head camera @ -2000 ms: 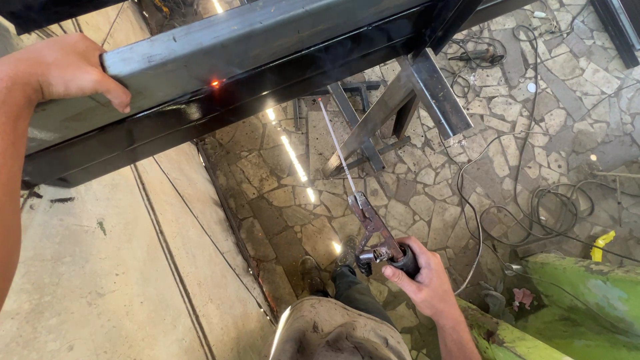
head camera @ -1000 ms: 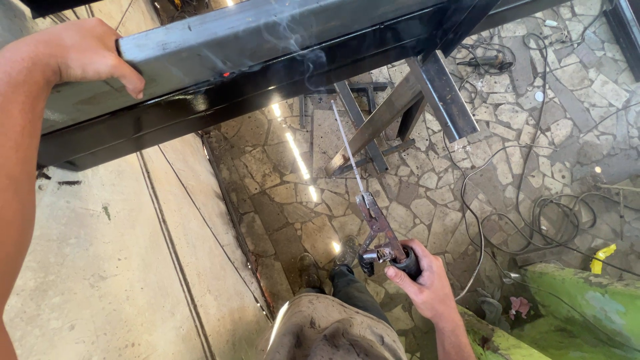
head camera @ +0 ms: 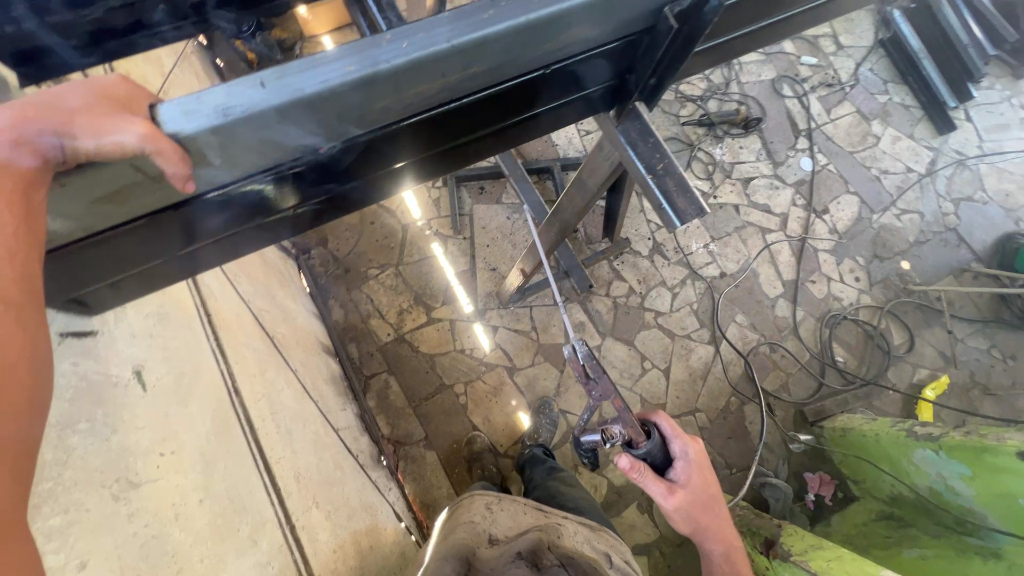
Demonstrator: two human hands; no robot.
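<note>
My left hand [head camera: 104,132] grips the end of a dark steel beam [head camera: 384,76], its thumb lying over the near edge. In my right hand [head camera: 680,480] is a welding electrode holder [head camera: 604,396], held by its black handle. A thin welding electrode [head camera: 549,268] is clamped in the jaws and points up and away, its tip below the beam in the picture and seen against a steel leg. Short steel channel pieces [head camera: 656,172] meet the beam right of centre. Smoke no longer shows clearly around the beam.
A pale ledge [head camera: 152,432] runs along the left. Cables [head camera: 860,348] lie coiled on the stone-paved floor [head camera: 656,344], with an angle grinder-like tool [head camera: 724,118] farther back. Steel profiles [head camera: 920,72] are at upper right. A green painted wall [head camera: 920,480] stands at lower right.
The red glowing spot on the beam, seen two seconds ago and fainter one second ago, is gone. Smoke that rose over the beam one second ago has thinned. Both hands keep their holds.
</note>
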